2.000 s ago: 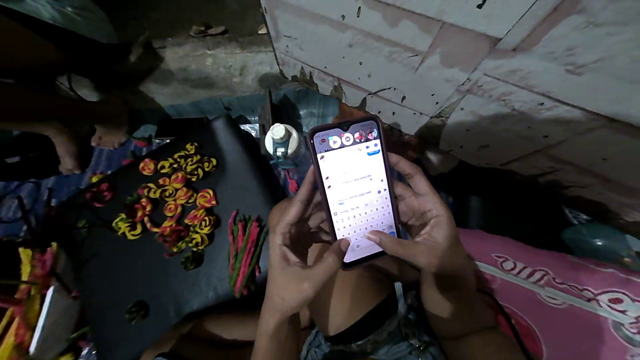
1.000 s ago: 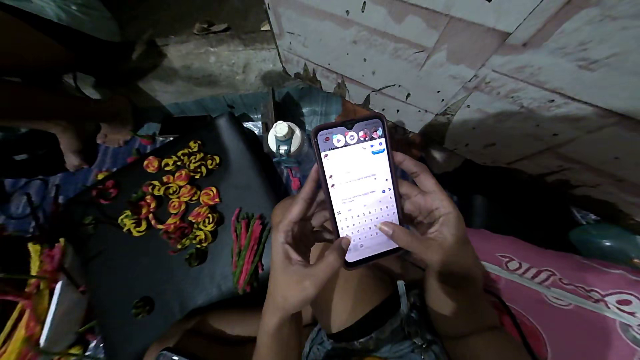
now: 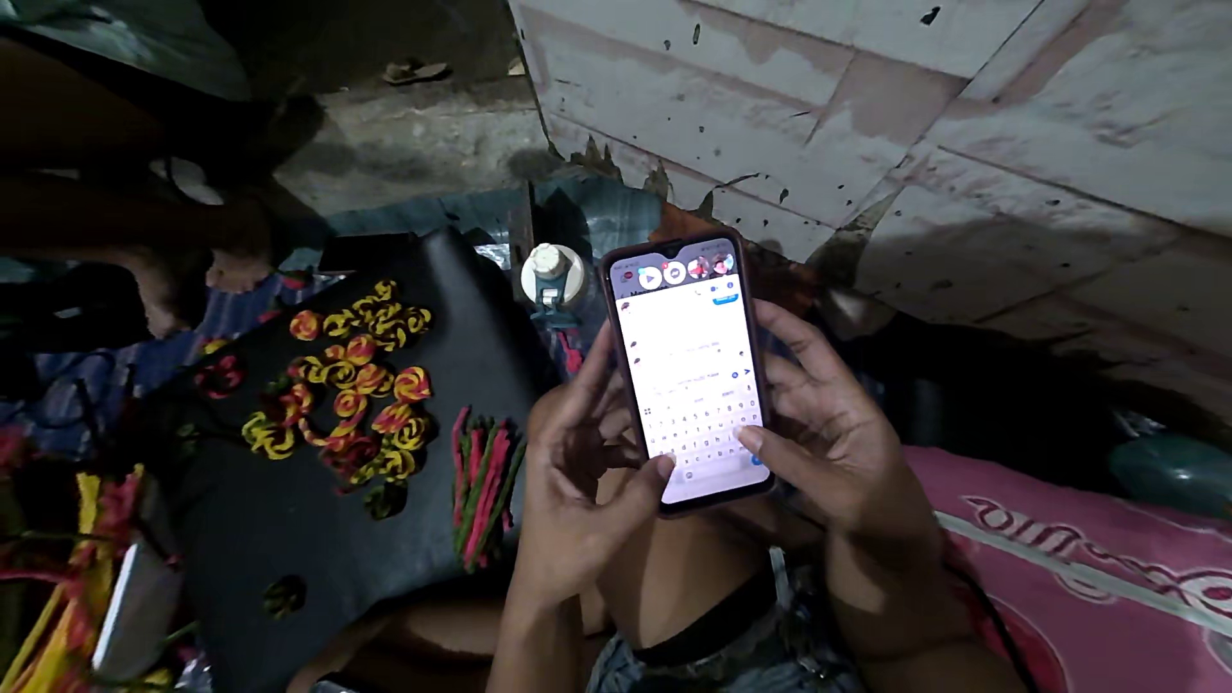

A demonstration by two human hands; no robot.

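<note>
A smartphone (image 3: 688,385) with a lit screen, showing a chat and a keyboard, is held upright between both hands above the lap. My left hand (image 3: 587,481) grips its left edge, the thumb over the lower left of the keyboard. Around the right edge curl the fingers of my right hand (image 3: 833,433), its thumb over the right of the keyboard. Left of the phone, a black padded surface (image 3: 318,568) bears several red, yellow and green rolled coils (image 3: 356,385) and a bundle of pink and green twisted sticks (image 3: 484,486).
A bottle with a white cap (image 3: 551,274) stands behind the black surface. Another person's bare feet (image 3: 236,255) are at the upper left. Yellow and pink strips (image 3: 87,568) lie at the lower left. A pink printed cloth (image 3: 1078,577) is at the right, below a worn white panel (image 3: 866,125).
My right thumb has moved up and to the right over the keyboard. Both hands have kept hold of the phone.
</note>
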